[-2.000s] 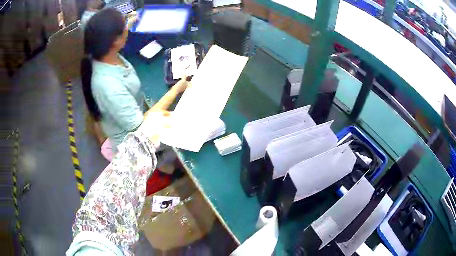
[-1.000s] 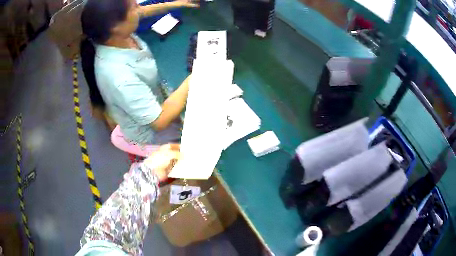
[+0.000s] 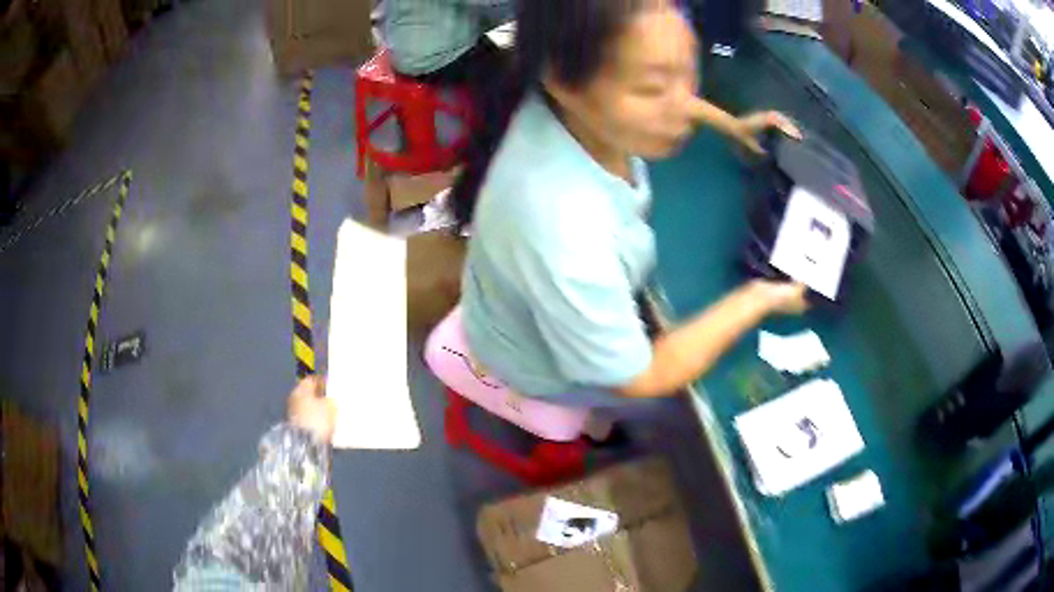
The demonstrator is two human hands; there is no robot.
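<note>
My left hand (image 3: pixel 310 411) grips the lower left edge of a long white cardboard sheet (image 3: pixel 370 335). The sheet stands nearly upright over the grey floor, left of the neighbouring worker. A patterned sleeve covers my left forearm. My right hand is not in view.
A seated person (image 3: pixel 555 254) in a light green top handles a black box with a white printed sheet (image 3: pixel 811 243) on the green bench (image 3: pixel 925 474). White printed leaflets (image 3: pixel 798 436) and a small white stack (image 3: pixel 855 496) lie nearer. A brown carton (image 3: pixel 659 526) and red stool (image 3: pixel 416 127) stand on the floor.
My left hand has carried the white sheet left, off the bench side and over the floor. The view has turned left. The neighbouring person now has both hands at the black box.
</note>
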